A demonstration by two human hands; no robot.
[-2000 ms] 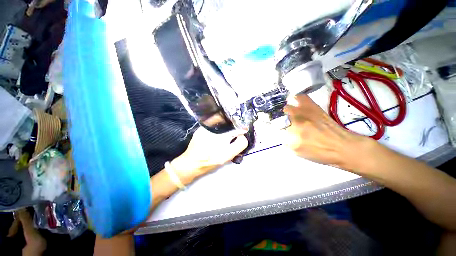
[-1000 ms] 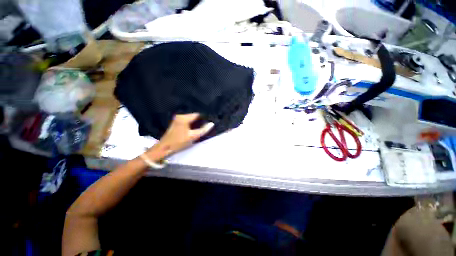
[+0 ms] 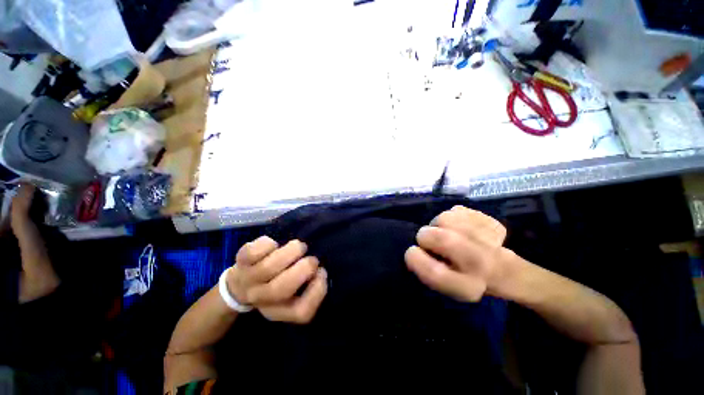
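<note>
The black garment piece (image 3: 363, 254) is stretched between my two hands over my lap, just in front of the table's front edge. A small dark pointed end of it stands up over the edge. My left hand (image 3: 279, 279), with a white band at the wrist, is closed on its left part. My right hand (image 3: 457, 253) is closed on its right part. The cloth's lower extent merges with the dark lap and cannot be told apart.
The white table (image 3: 309, 116) lies beyond, with red-handled shears (image 3: 542, 108) at right near the machine's needle area (image 3: 461, 50). At left are a grey box with a round grille (image 3: 48, 140) and plastic bags (image 3: 123, 140). Another person's arm (image 3: 29, 247) shows far left.
The black cloth has moved from the table top towards me, to the lap. My right hand has come into view and grips it. My left hand has closed on it.
</note>
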